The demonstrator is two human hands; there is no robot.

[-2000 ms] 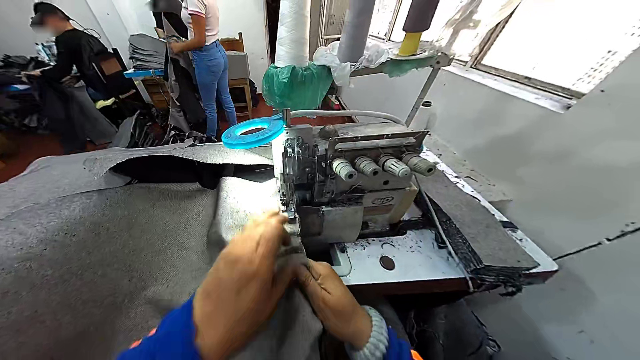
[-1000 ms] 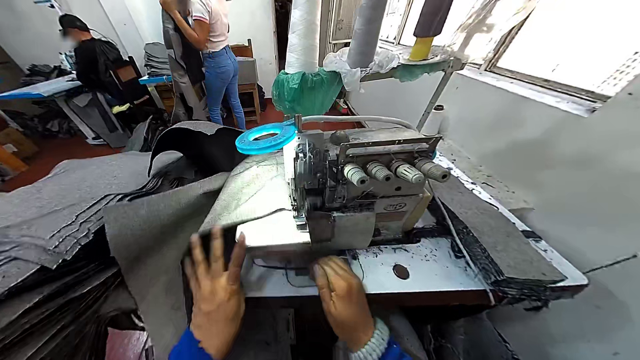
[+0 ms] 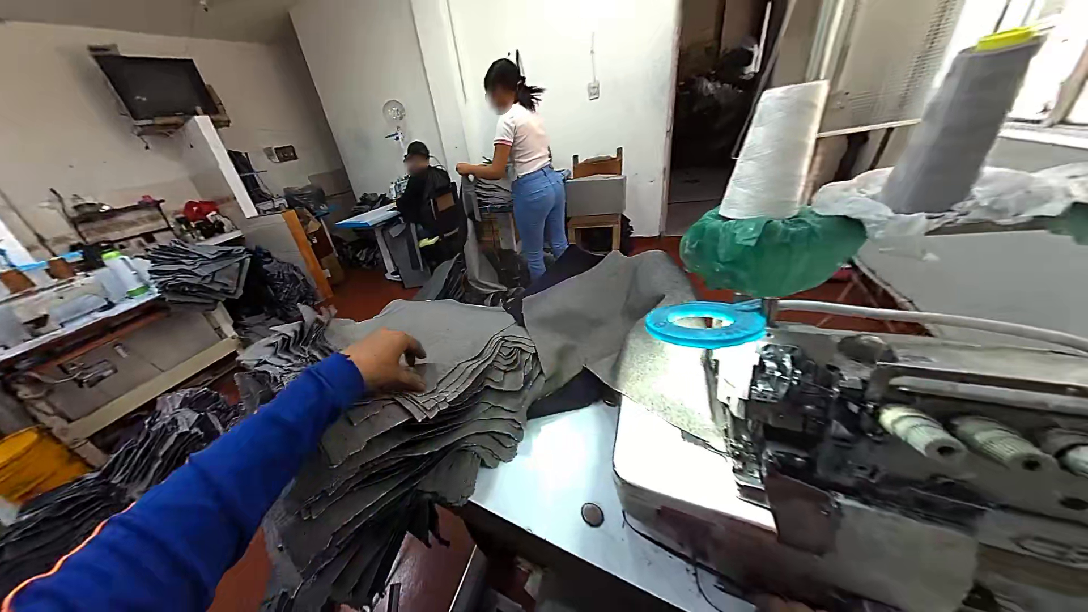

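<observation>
My left hand (image 3: 387,361), at the end of a blue sleeve, rests on the top layers of a stack of grey fabric pieces (image 3: 459,340), fingers bent near the edge; whether it grips a piece cannot be told. My right hand is out of view. Right of the stack stands an overlock sewing machine (image 3: 850,425) with a lit blue ring (image 3: 705,325) at its upper left. A grey fabric piece (image 3: 671,382) lies by its needle area and runs back over the far side of the table.
Thread cones (image 3: 778,153) stand above the machine, over a green plastic bag (image 3: 769,251). A person (image 3: 531,161) stands handling cloth at the back; another person (image 3: 429,204) sits at a table. More fabric piles (image 3: 200,272) and a yellow bucket (image 3: 38,463) are at the left.
My left hand has moved from beside the machine to the fabric stack at the left. My right hand, at the machine's front before, has left the view. The view has swung left.
</observation>
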